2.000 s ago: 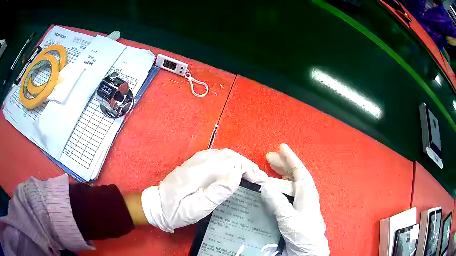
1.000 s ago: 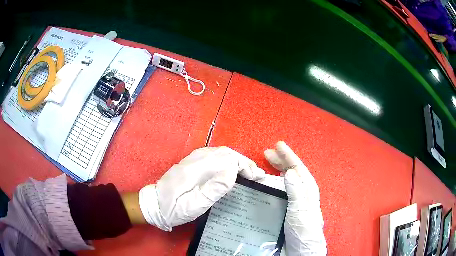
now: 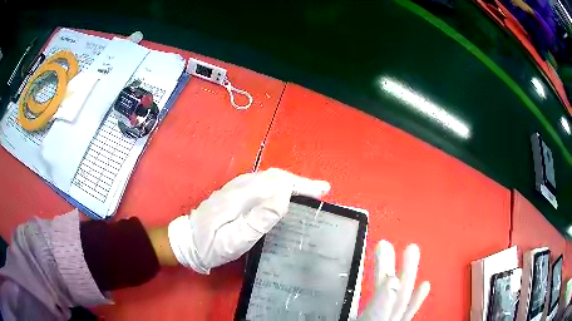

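Observation:
An e-reader (image 3: pixel 307 263) with a black frame and a grey-white text screen lies tilted at the bottom centre, its lower end cut off by the picture's edge. A white edge shows past its right side. My left hand (image 3: pixel 235 219), in a white glove, holds its upper left corner, fingers along the top edge. My right hand (image 3: pixel 395 288), also gloved in white, is just right of the e-reader with fingers spread. It is partly cut off at the bottom and appears empty.
A clipboard (image 3: pixel 111 210) with record sheets (image 3: pixel 100 169), yellow tape rolls (image 3: pixel 61 94) and a black-and-red item (image 3: pixel 137 111) lies left. A small meter (image 3: pixel 207 71) is at the mat's top edge. Waiting e-readers (image 3: pixel 505 294) stand right. Another device (image 3: pixel 544 169) lies on the green conveyor (image 3: pixel 326 56).
My right hand has let go of the e-reader's right edge and moved down and right, fingers spreading. My left hand stays at the corner. The e-reader appears slightly higher in view.

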